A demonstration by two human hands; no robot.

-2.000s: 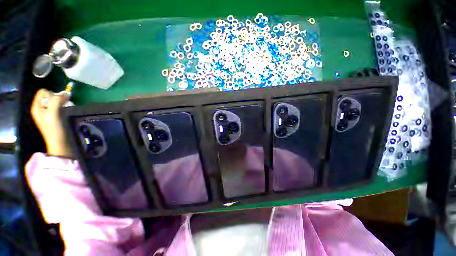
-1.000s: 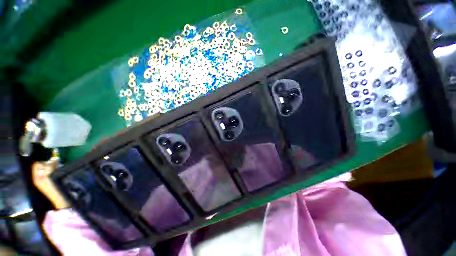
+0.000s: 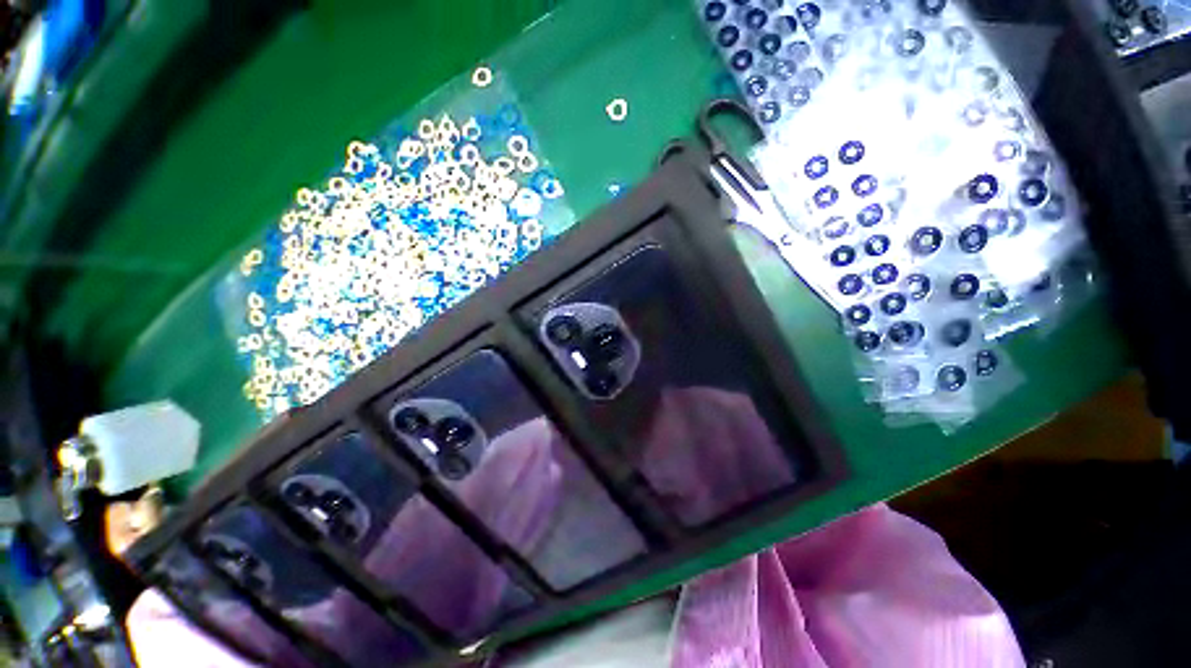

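A black foam tray point(image 3: 507, 326) with five slots lies tilted across the view. Each slot holds a dark glossy phone or back cover point(image 3: 712, 392) with a rounded grey camera area point(image 3: 590, 350) at its upper end. The leftmost ones are partly cut off or blurred. My left hand point(image 3: 131, 522) is small and blurred at the tray's far left corner, partly hidden; whether its fingers hold anything is unclear. My right hand is not in view; a pink sleeve point(image 3: 888, 587) shows below the tray's right end.
Tiny yellow-white and blue rings point(image 3: 392, 248) lie piled behind the tray. A white bottle point(image 3: 137, 446) with a silver top lies toward the left in view. Black-handled scissors point(image 3: 751, 196) lie at the tray's right corner, beside clear strips of dark rings point(image 3: 901, 248). All rest on a green mat.
The view has turned and shifted right, so the tray, ring pile and bottle appear lower and further left. The scissors now show clearly. My left hand stays by the tray's left end.
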